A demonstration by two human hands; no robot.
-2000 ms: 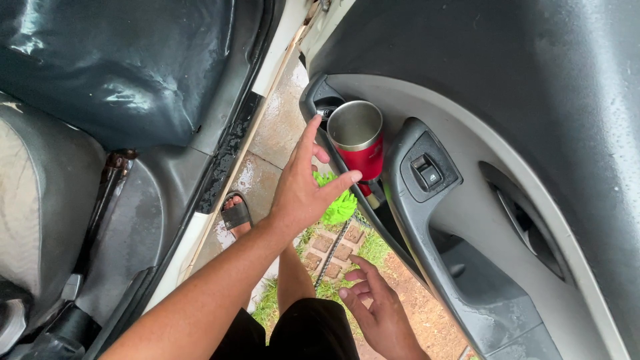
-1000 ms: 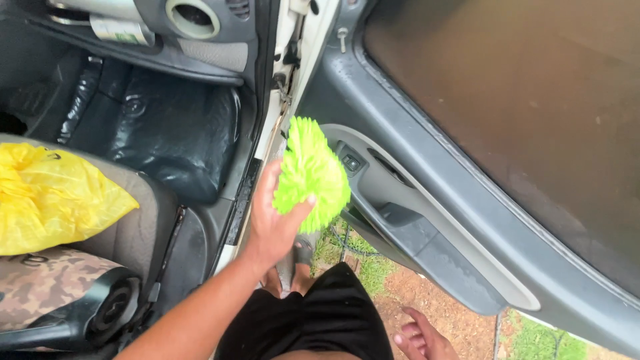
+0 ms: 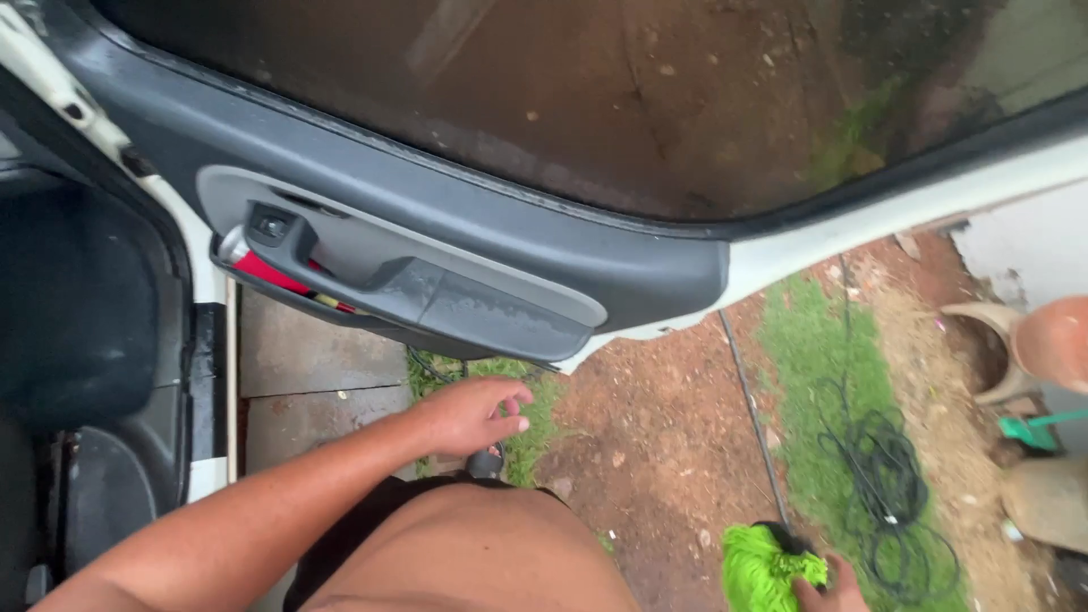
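My left hand (image 3: 472, 416) holds nothing; its fingers are slightly curled and apart, below the armrest of the open car door (image 3: 459, 229). At the bottom right, my right hand (image 3: 831, 586) is shut on a lime-green microfiber wash mitt or duster (image 3: 765, 568), partly cut off by the frame edge. A red metal tumbler (image 3: 270, 270) lies in the door pocket (image 3: 391, 327), partly hidden by the armrest with its window switch (image 3: 272, 225). Something yellow and red (image 3: 333, 303) is beside it in the pocket.
The car's door sill (image 3: 208, 365) and dark interior are at left. Paving slabs (image 3: 319, 348), grass and reddish soil (image 3: 654, 425) lie underfoot. A coiled black hose or cable (image 3: 884, 476) rests on the grass at right, near a terracotta pot (image 3: 1054, 344) and a green plastic tool (image 3: 1028, 432).
The lime-green mitt or duster, in my left hand one second ago, is now in my right hand at lower right. The tumbler, upright two seconds ago, now lies in the pocket. The view has swung right.
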